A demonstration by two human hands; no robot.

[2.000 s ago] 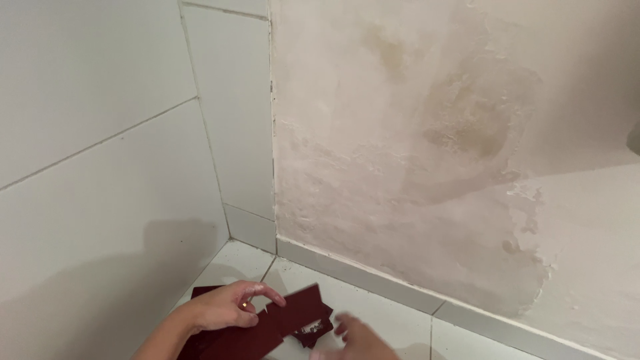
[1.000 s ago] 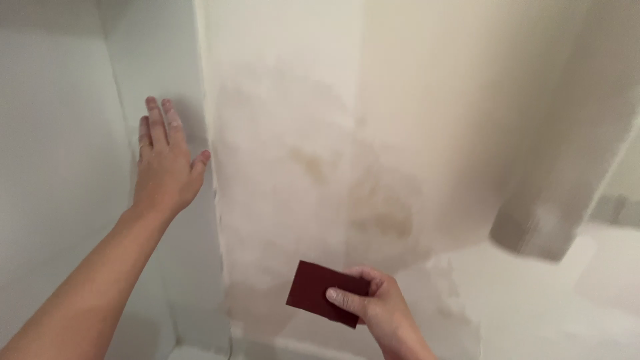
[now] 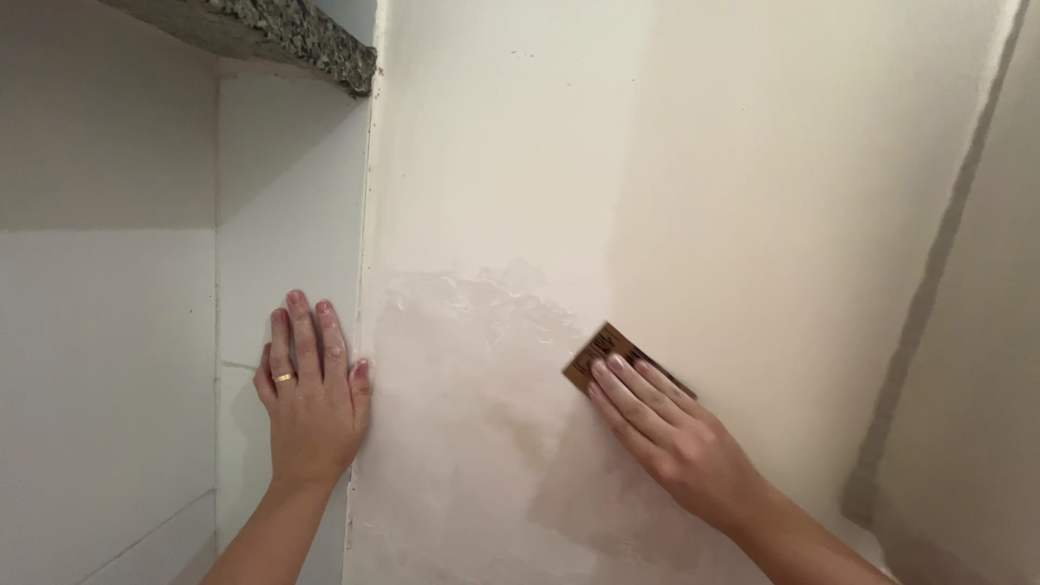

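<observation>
My right hand [image 3: 666,431] presses a piece of sandpaper [image 3: 587,363] flat against the painted wall [image 3: 487,187], its brown, printed backing facing me. The fingers lie over it, close to the upper right edge of a rough, patchy area [image 3: 455,390] with peeling or filled ridges. My left hand [image 3: 313,398], with a gold ring on one finger, rests palm down on the narrow white tiled strip [image 3: 284,203] beside the wall's left edge. It holds nothing, and its fingers point upward. Pale dust shows on its fingertips.
A speckled granite slab [image 3: 301,41] juts out at the upper left, above my left hand. White tiles [image 3: 106,366] cover the adjoining wall on the left. A long grey-brown band [image 3: 934,284], too unclear to name, slants down the right side.
Two seconds ago both hands were low near the floor by dark red sheets. One second ago my right hand held the sandpaper with its red side showing; now it lies against the wall. The view has tilted.
</observation>
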